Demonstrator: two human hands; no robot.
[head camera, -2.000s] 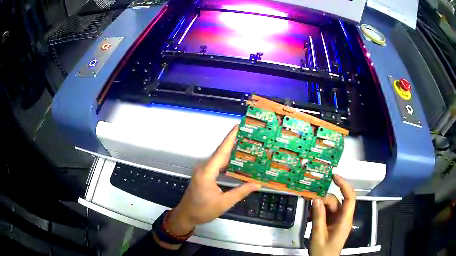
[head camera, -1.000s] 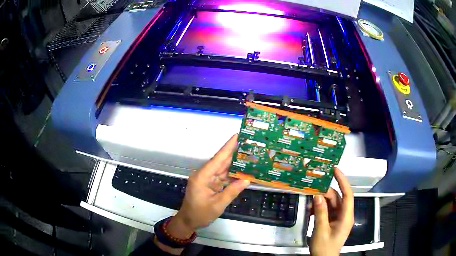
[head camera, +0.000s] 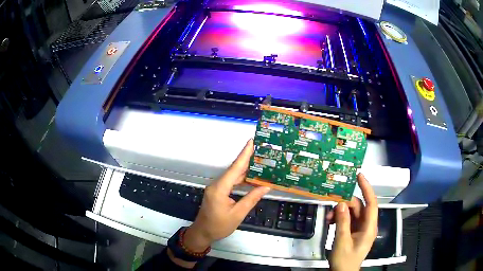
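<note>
A green PCB panel (head camera: 307, 153) with orange-brown rails along its two long edges is held above the machine's white front edge, slightly tilted, its right end lower. It shows repeated boards in two rows of three, with white labels. My left hand (head camera: 222, 204) grips its lower left corner, thumb on the lower rail. My right hand (head camera: 356, 227) grips its lower right corner, thumb at the lower rail and fingers at the right side. The fingertips behind the panel are hidden.
The blue-grey AOI machine (head camera: 85, 122) has an open bay glowing pink and purple, with black clamp rails (head camera: 233, 64). A black keyboard (head camera: 159, 197) lies on the white tray below. A red emergency stop (head camera: 427, 84) and a tape roll (head camera: 393, 32) are at the right.
The panel has tipped slightly between frames, and its lower edge has moved up a little. Both hands keep their grip in nearly the same place.
</note>
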